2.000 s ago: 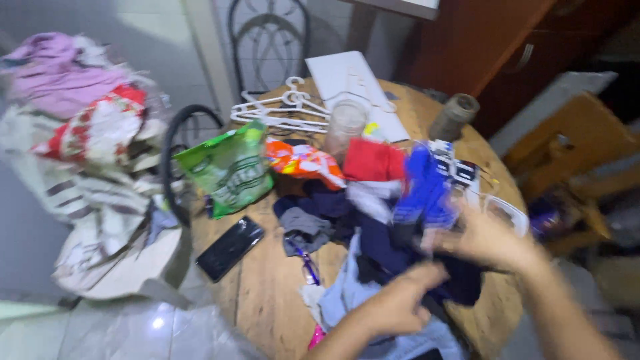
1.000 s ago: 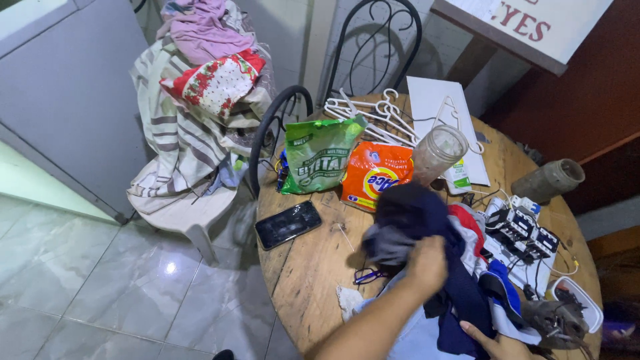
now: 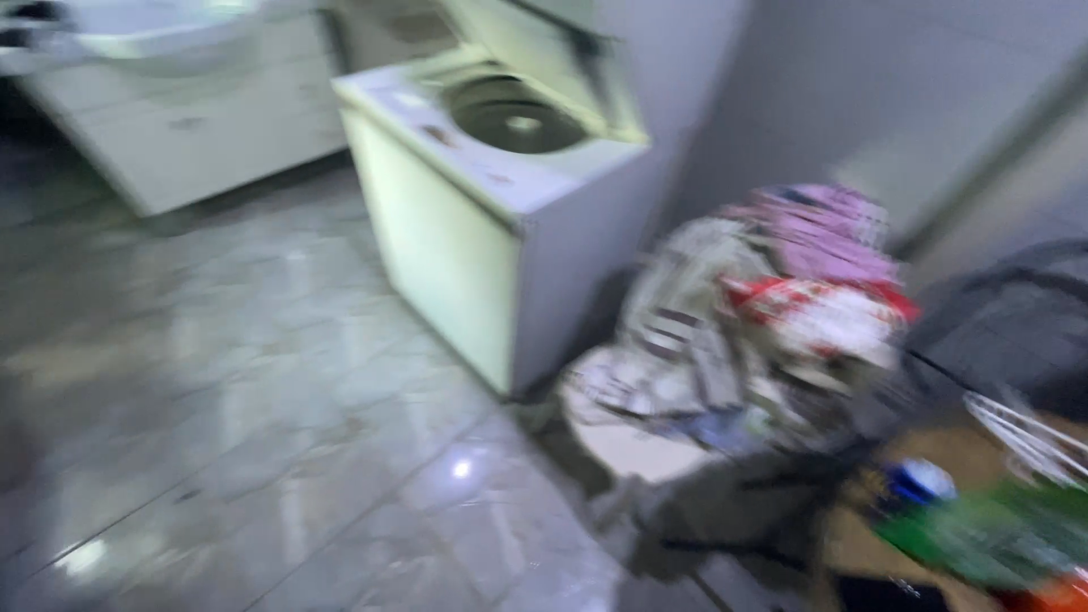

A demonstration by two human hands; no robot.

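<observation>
Neither of my hands shows in the blurred head view. A white top-loading washing machine (image 3: pixel 450 212) stands at the upper middle with its lid raised and its round drum opening (image 3: pixel 514 115) visible. To its right, a heap of clothes and cloths lies on a white plastic chair (image 3: pixel 646 455): a pink cloth (image 3: pixel 820 225) on top, a red and white patterned cloth (image 3: pixel 829 319) below it, and a grey striped cloth (image 3: pixel 680 314) at the left. At the lower right, a green detergent bag (image 3: pixel 986 531) sits on the wooden table (image 3: pixel 858 544), with part of an orange pack (image 3: pixel 1050 593) beside it.
White hangers (image 3: pixel 1028 438) and a dark phone (image 3: pixel 888 593) are on the table. A dark metal chair (image 3: pixel 1011 289) stands behind it. A white cabinet with a basin (image 3: pixel 161 30) is at the upper left. Glossy grey tiles (image 3: pixel 280 408) cover the floor.
The view has swung far to the left, from the table to the washing machine. Both hands, which were handling dark clothes at the table a second ago, have left the view.
</observation>
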